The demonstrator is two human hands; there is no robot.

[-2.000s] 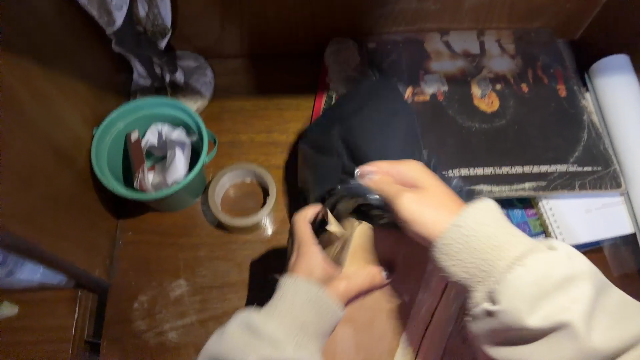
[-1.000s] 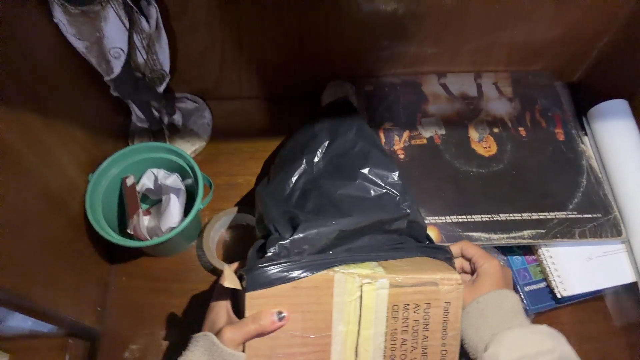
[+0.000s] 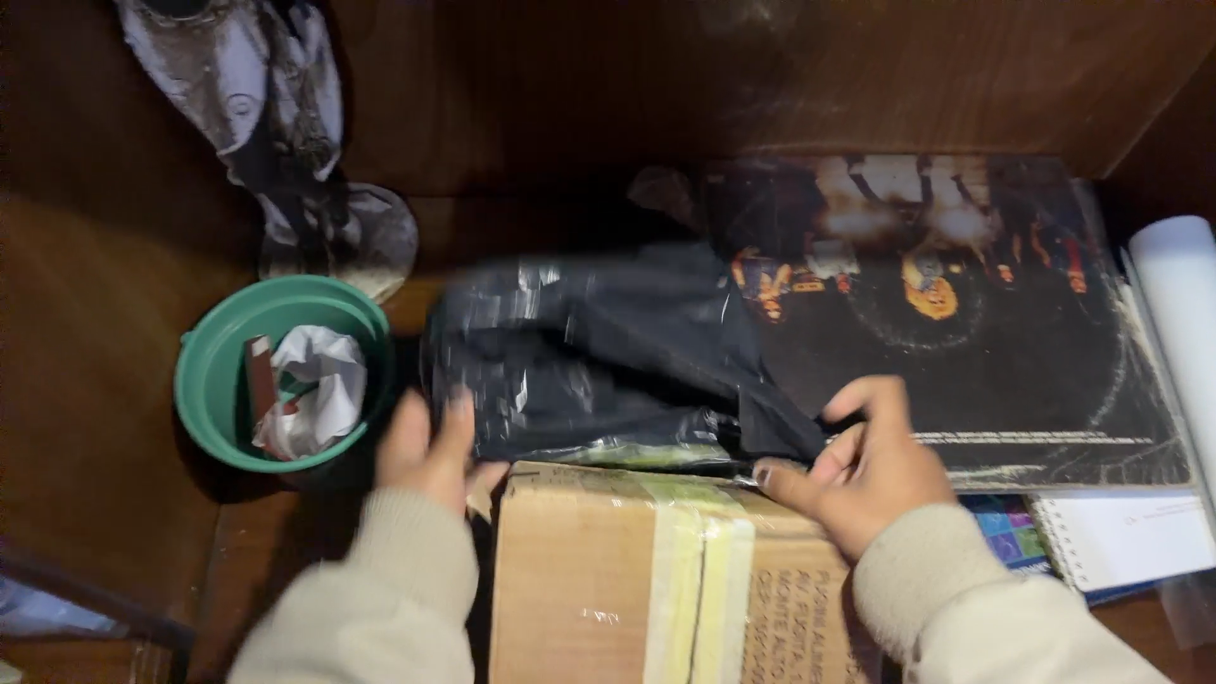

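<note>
A taped cardboard box (image 3: pixel 579 570) bearing printed writing lies at the bottom centre, with a black plastic bag (image 3: pixel 608 361) spread at its far edge. My right hand (image 3: pixel 855 465) pinches the bag's edge at the box's far right corner. At the far left corner is my left hand (image 3: pixel 427 456), blurred, its fingers against the bag; whether they grip it is unclear. A torn bit of cardboard or tape shows beside that hand. Where the bag meets the box is partly hidden.
Left stands a green plastic bucket (image 3: pixel 195 399) holding crumpled white paper. Behind it is a grey-white draped ornament (image 3: pixel 285 123). A worn record sleeve (image 3: pixel 1007 380), a spiral notebook (image 3: pixel 1130 537) and a white roll (image 3: pixel 1183 332) lie right. Wooden walls surround them.
The black bag, puffed up beyond the box one second ago, now lies lower and flatter. My hands have moved from the box's sides to its far corners. The tape roll seen earlier is hidden.
</note>
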